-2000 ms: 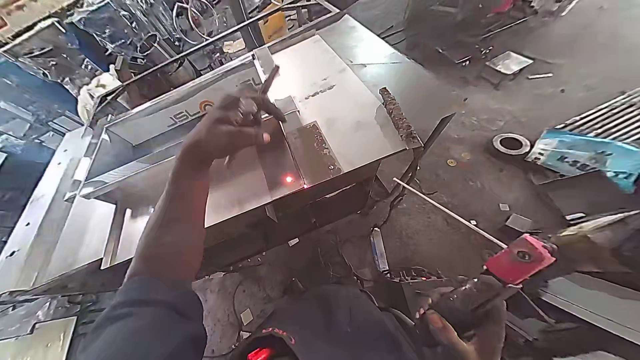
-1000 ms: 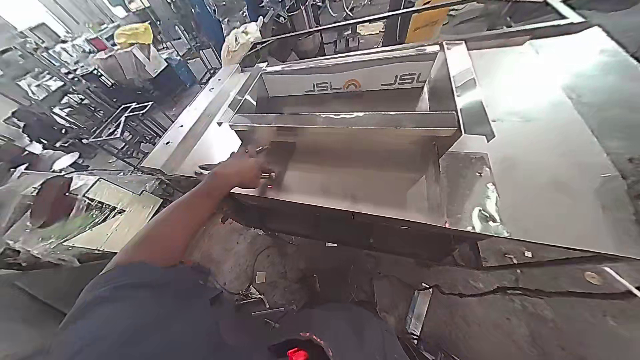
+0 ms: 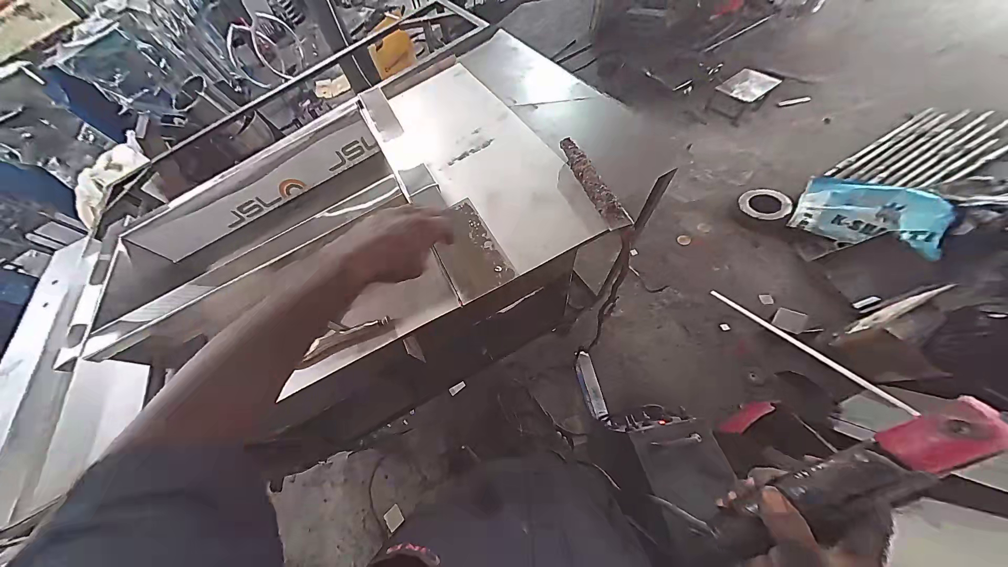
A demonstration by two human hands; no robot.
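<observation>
My left hand [image 3: 394,244] reaches over a stainless steel sheet-metal workpiece [image 3: 512,181], just left of a brownish, speckled strip [image 3: 476,248] near its front edge. The fingers are bent and blurred, so whether they hold anything cannot be told. A steel-walled trough [image 3: 236,276] with a printed inner panel lies left of and behind the hand. At the lower right my right hand [image 3: 787,512] is wrapped around the black body of a hand-held power tool [image 3: 835,488] with a red head. The tool's far end is out of clear view.
A rough, rusty-looking bar [image 3: 594,185] lies on the sheet's right side. On the floor are a metal ring [image 3: 765,205], a blue printed bag [image 3: 874,216], several pale rods [image 3: 921,146] and sheet offcuts. A long thin rod [image 3: 811,350] reaches toward the red tool head. A dark metal frame [image 3: 307,71] stands behind.
The view has swung strongly. My left hand has moved from the left part of the front panel to beside the speckled strip. My right hand and the tool, unseen one second ago, are in view again.
</observation>
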